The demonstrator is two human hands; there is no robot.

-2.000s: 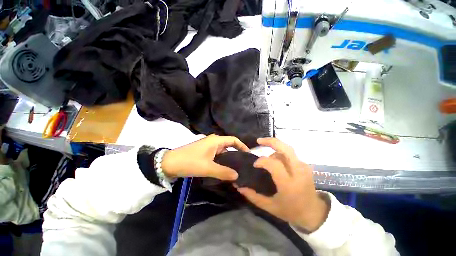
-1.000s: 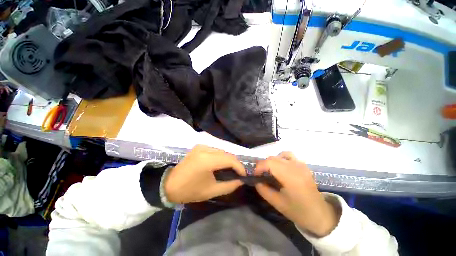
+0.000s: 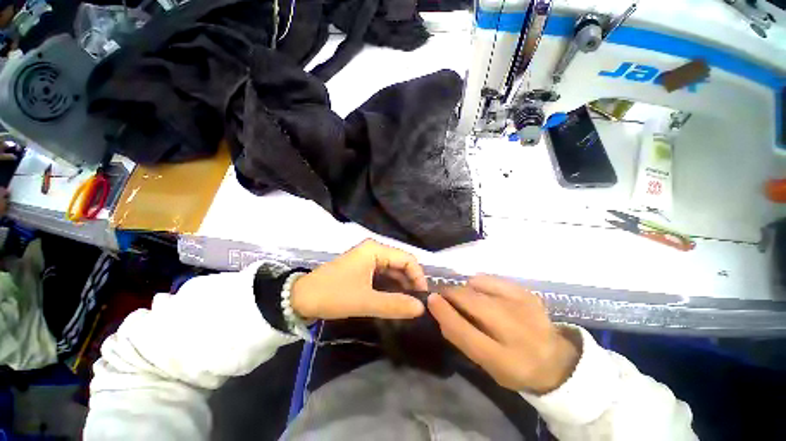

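Observation:
My left hand (image 3: 362, 284) and my right hand (image 3: 500, 327) meet at the table's front edge, fingertips nearly touching. Both pinch a small dark strip (image 3: 418, 295), mostly hidden by the fingers. The dark garment piece (image 3: 396, 164) lies heaped on the white table left of the needle area, its greyish raw edge beside the presser foot area. The sewing machine (image 3: 638, 65) stands behind, white with a blue stripe.
A smartphone (image 3: 582, 155), a white tube (image 3: 655, 168) and thread snips (image 3: 651, 231) lie right of the needle. Orange-handled scissors (image 3: 89, 197), a brown packet (image 3: 172, 200) and a grey box with a round grille (image 3: 47, 95) are at the left.
My hands have drawn back from over the table to its front edge. The strip, earlier spread wide between them, is now mostly covered by the fingers.

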